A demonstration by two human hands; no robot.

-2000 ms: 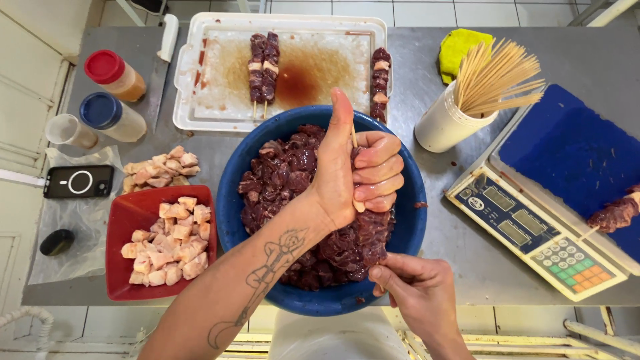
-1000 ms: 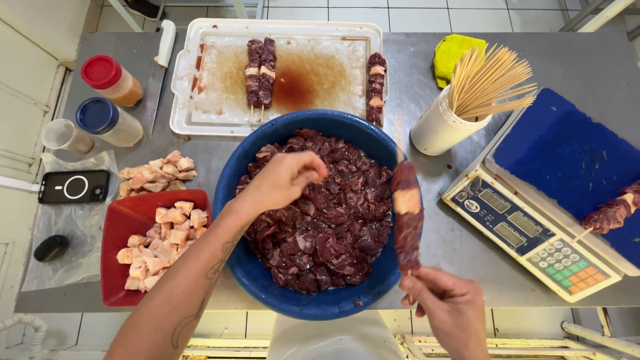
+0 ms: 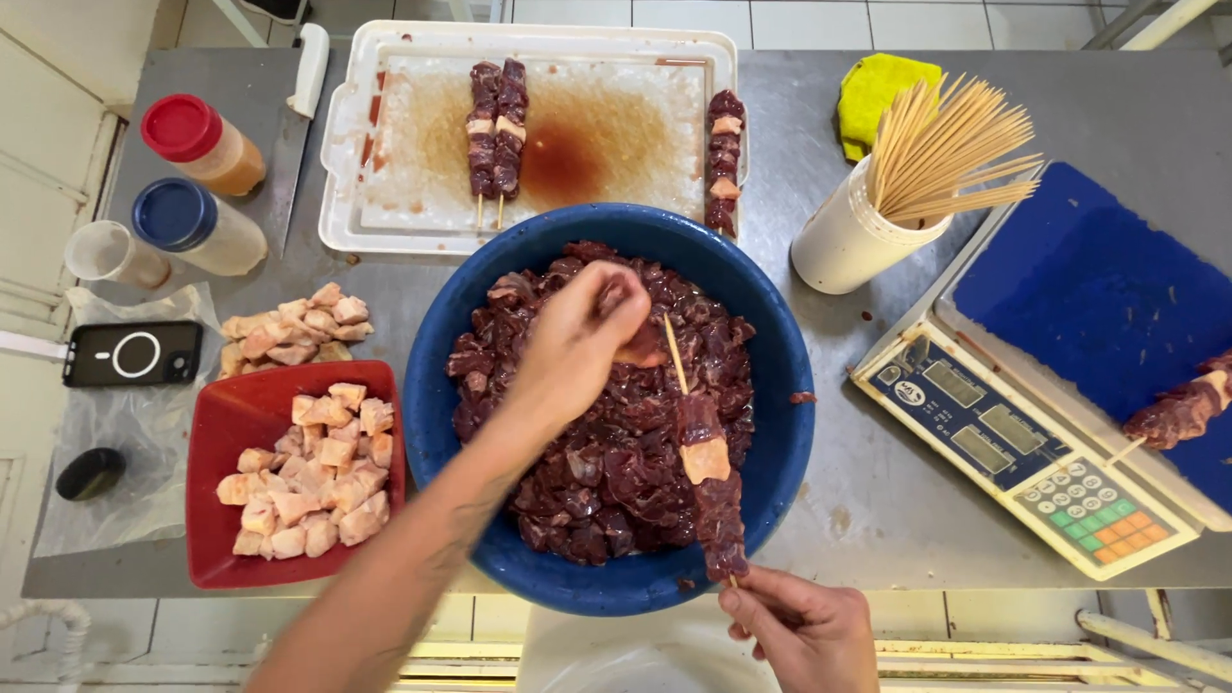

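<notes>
Dark red meat chunks (image 3: 616, 481) fill a blue plastic basin (image 3: 616, 599). Over the basin, my left hand (image 3: 602, 322) has its fingers curled near a reddish piece of meat; motion blur hides whether it grips that piece. My right hand (image 3: 799, 621), at the basin's lower right rim, pinches the lower end of a meat skewer (image 3: 712, 481), whose bare wooden tip points up and left. That skewer carries dark meat with one pale cube among it. Pale cubes (image 3: 308, 472) lie in a red plastic bowl (image 3: 207, 520) on the left, beside a pile of pale pieces (image 3: 294, 332).
Behind the basin, a white tray (image 3: 385, 231) holds finished-looking skewers (image 3: 498, 130). Wooden sticks (image 3: 948, 154) stand in a white container (image 3: 847, 241), near a yellow cloth (image 3: 871, 96). A digital scale (image 3: 1011, 452) bears another skewer. A knife (image 3: 306, 87), lidded jars (image 3: 192, 226) and a phone (image 3: 133, 353) are on the left.
My left hand was around the skewer's upper part two seconds ago and is now off it, over the meat. More of the skewer shows, still held at its lower end by my right hand.
</notes>
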